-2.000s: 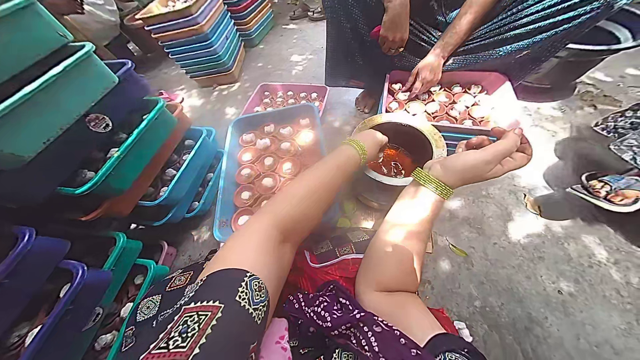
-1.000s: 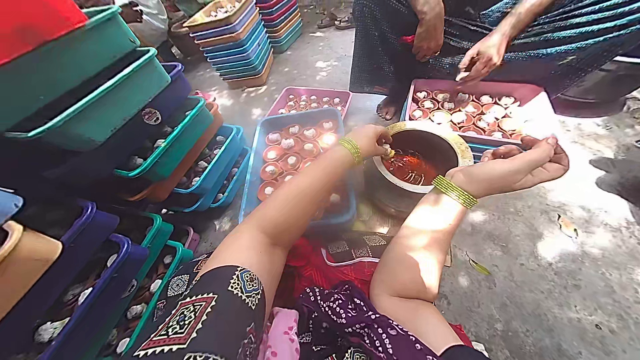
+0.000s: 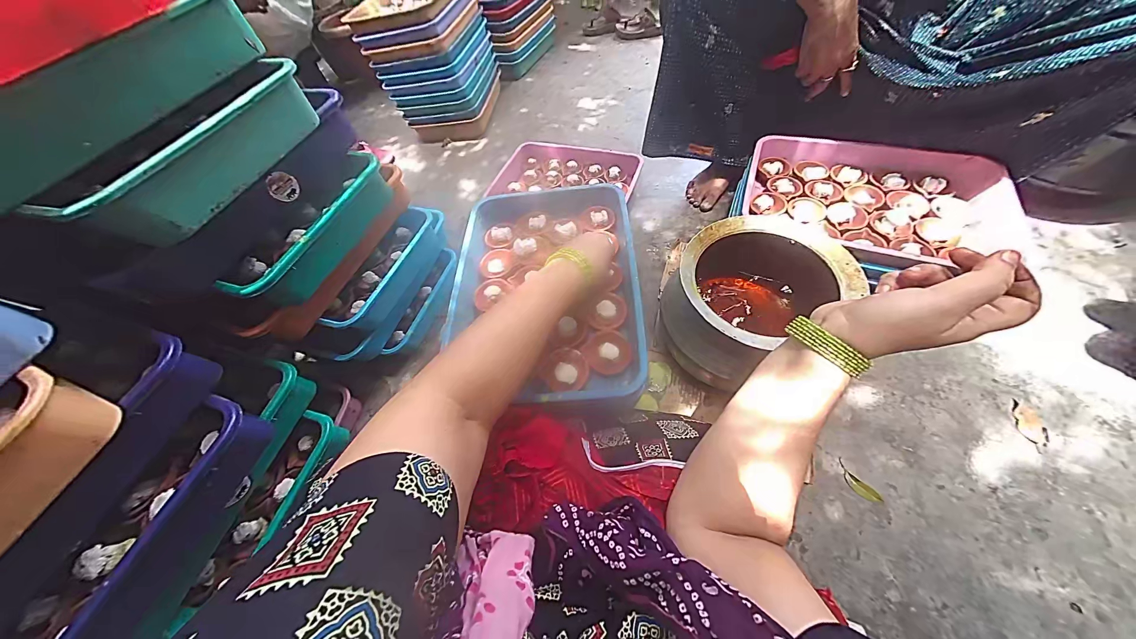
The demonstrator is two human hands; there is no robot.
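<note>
My left hand (image 3: 590, 253) reaches down among the small clay cups in a blue plastic tray (image 3: 456, 284); its fingertips are hidden and blurred. Each clay cup (image 3: 609, 352) in plain sight has a white, cotton-like tuft. A round metal pot (image 3: 701, 355) stands right of the tray, with reddish-orange liquid (image 3: 750, 302) inside. Beside the pot's right rim, my right hand (image 3: 954, 297) is raised with its fingers partly curled; whether its palm holds anything cannot be seen. Green bangles circle both wrists.
A pink tray of cups (image 3: 887, 151) lies beyond the pot, near another person's hand (image 3: 827, 53) and bare foot. A smaller pink tray (image 3: 568, 151) sits behind the blue one. Stacked plastic trays (image 3: 204, 151) crowd the left; another tray stack (image 3: 435, 71) stands farther back.
My left hand has moved left from the pot to the blue tray. My right hand remains beside the pot. The other person's hand has lifted away from the pink tray.
</note>
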